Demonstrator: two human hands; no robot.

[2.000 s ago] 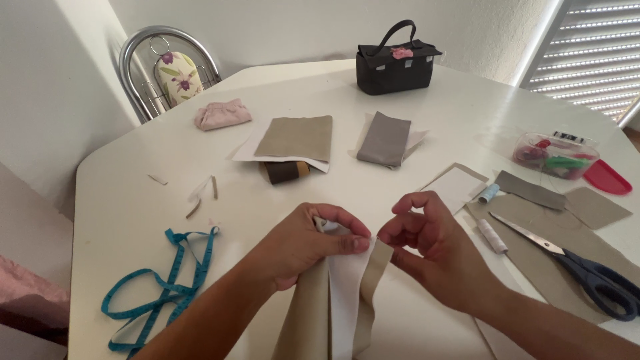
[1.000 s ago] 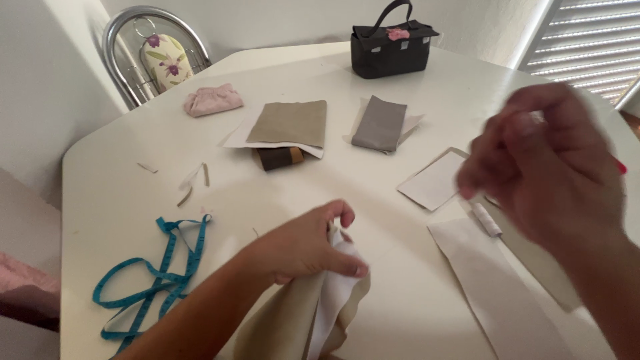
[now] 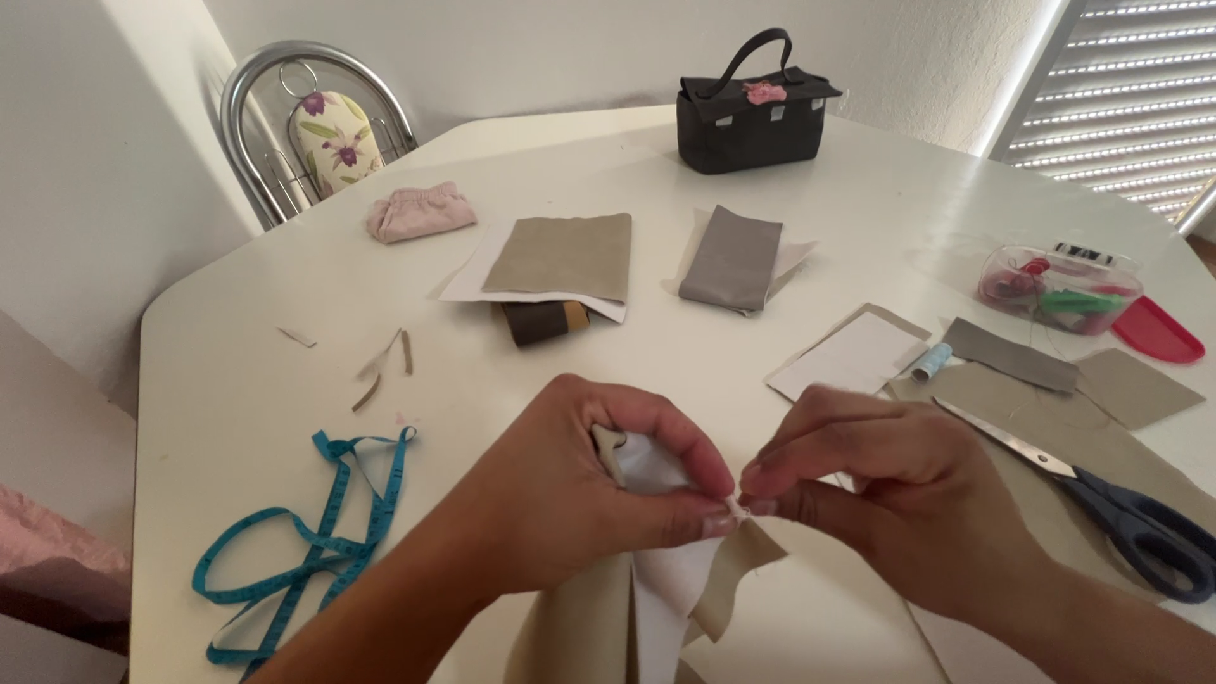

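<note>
Near the bottom centre, my left hand (image 3: 608, 484) pinches the top edge of a beige fabric piece with a white backing (image 3: 670, 579), which hangs below it toward the table's near side. My right hand (image 3: 864, 475) meets it from the right, thumb and forefinger pinched together at the same edge. Whether a needle or thread lies between those fingertips is too small to tell. Right of my right hand lie dark-handled scissors (image 3: 1121, 532) on a large beige piece (image 3: 1102, 475), and a light blue thread spool (image 3: 931, 363).
A blue tape measure (image 3: 332, 532) lies left. Beyond my hands are a stack of beige pieces (image 3: 565, 255), a folded grey piece (image 3: 731, 258), pink cloth (image 3: 423, 211) and a black handbag (image 3: 750, 123). A clear plastic box (image 3: 1059, 290) with its red lid (image 3: 1159, 331) stands right.
My right hand, raised and apart on the right one second ago, is back beside my left hand at the fabric edge. My left hand has kept its hold on the fabric.
</note>
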